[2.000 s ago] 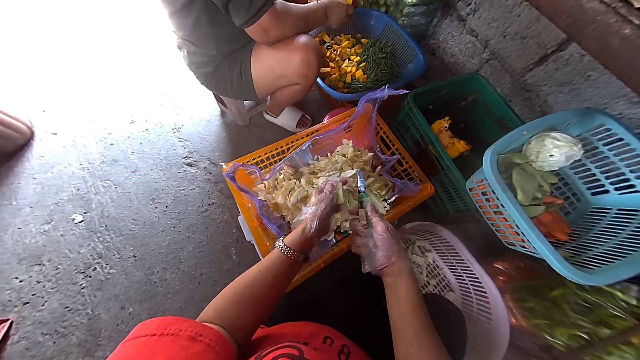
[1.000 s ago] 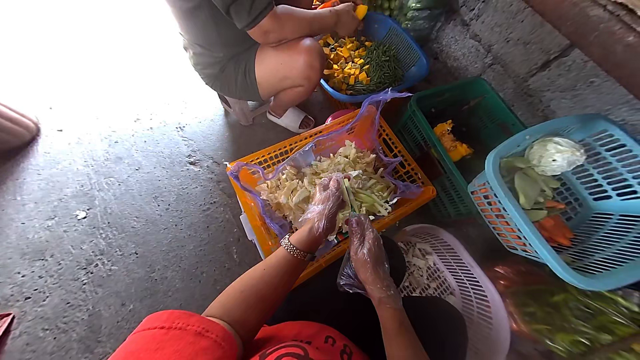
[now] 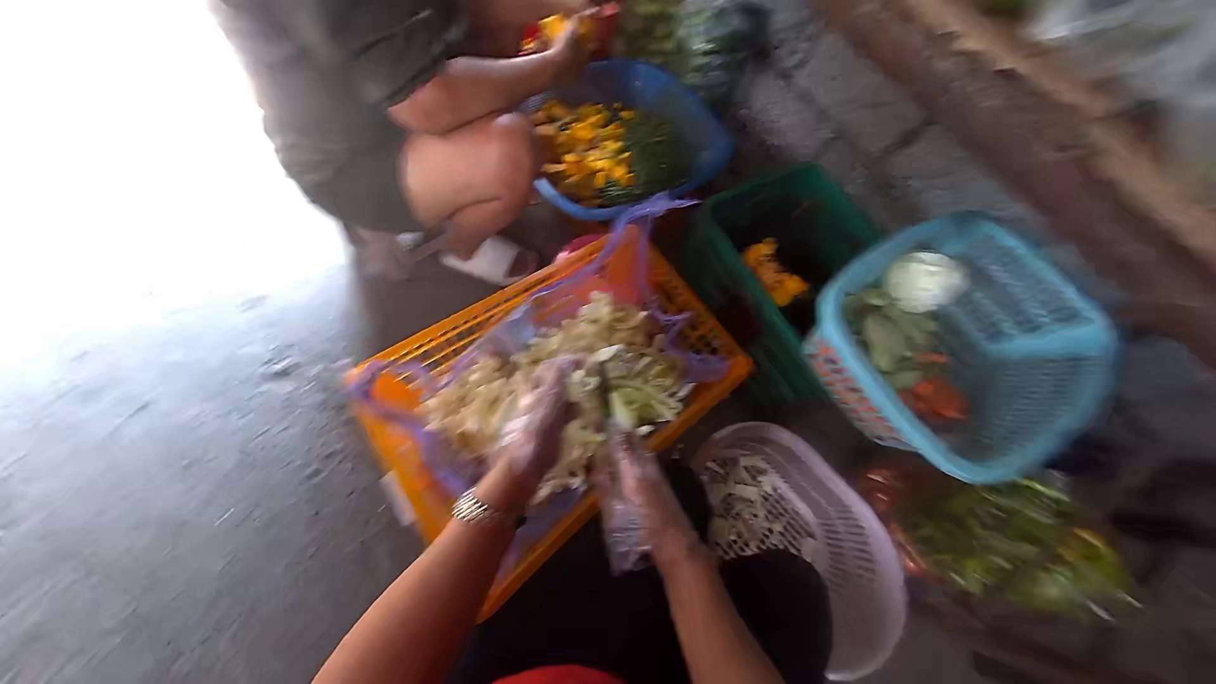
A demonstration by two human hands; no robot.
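An orange plastic crate (image 3: pixel 427 494) lined with purple netting (image 3: pixel 394 408) holds a heap of pale cut vegetable pieces (image 3: pixel 484 394). Over the heap is my left hand (image 3: pixel 541 418), in a clear plastic glove and with a metal watch at the wrist; blur hides whether it grips a piece. My right hand (image 3: pixel 632 489), also in a clear glove, is at the crate's near edge, closed around a knife (image 3: pixel 605 394) whose blade points away from me over the pieces.
A person (image 3: pixel 465 180) squats beyond the crate beside a blue basket (image 3: pixel 708 157) of yellow and green cut vegetables. To the right are a green crate (image 3: pixel 784 356), a light-blue basket (image 3: pixel 969 465) with a pale round vegetable (image 3: pixel 924 281), a lilac basket (image 3: pixel 879 570) and bagged greens (image 3: pixel 1016 541).
The view has shifted and blurred. The other person's hand, by the blue basket's far edge, is now near yellow and red things. My hands remain over the orange crate.
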